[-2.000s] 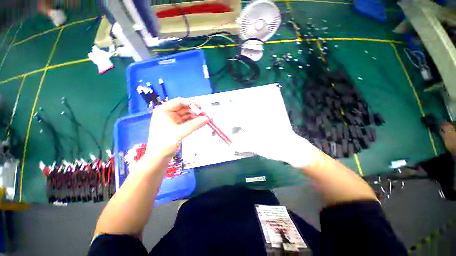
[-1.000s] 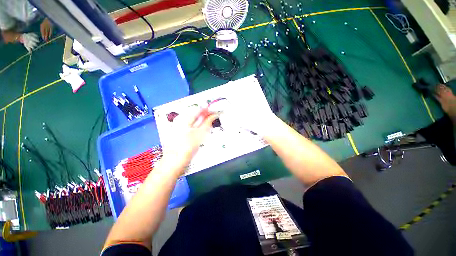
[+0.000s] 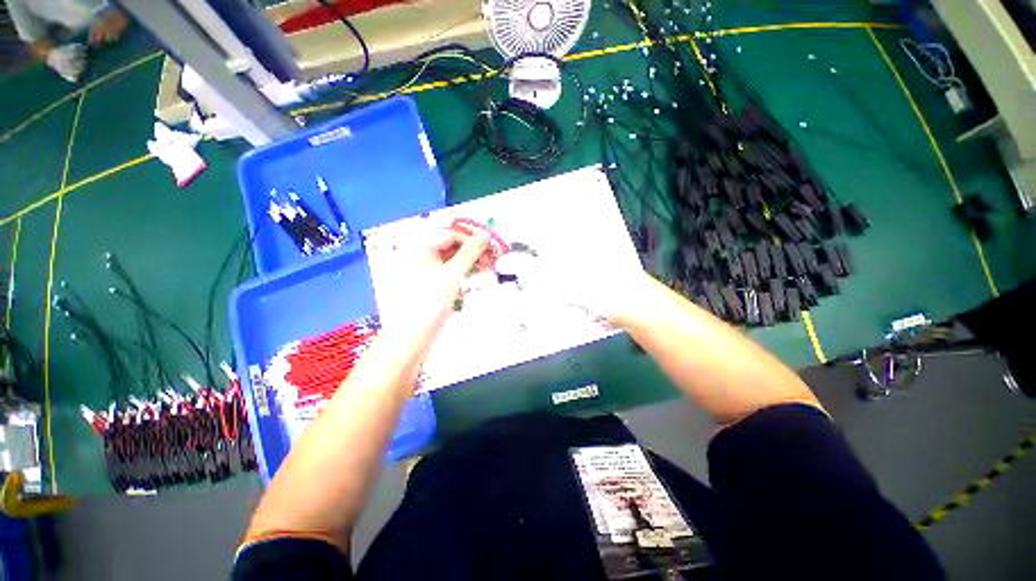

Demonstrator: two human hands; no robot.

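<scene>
My left hand (image 3: 451, 272) is over the left half of the white fixture box (image 3: 500, 346), its fingers closed on a red lead wire (image 3: 486, 235). The wire is bent in a curve. My right hand (image 3: 602, 272) is over the right half of the box and blends with its bright white surface, so its fingers are washed out. A thin dark line shows by its fingertips; I cannot tell if it is held. A small dark spot (image 3: 507, 277) shows on the box between the hands.
Blue trays left of the box hold red lead wires (image 3: 329, 361) and black lead wires (image 3: 305, 225). Modules with leads (image 3: 176, 443) lie far left. Black cabled modules (image 3: 761, 227) are heaped right. A fan (image 3: 536, 28) and coiled cable (image 3: 520, 131) stand behind. A person's hand (image 3: 66, 59) shows top left.
Two straight red wires in my left hand two seconds ago; now a curved red one shows there. Both hands stay over the box. The lower tray's red wires are less covered than at first.
</scene>
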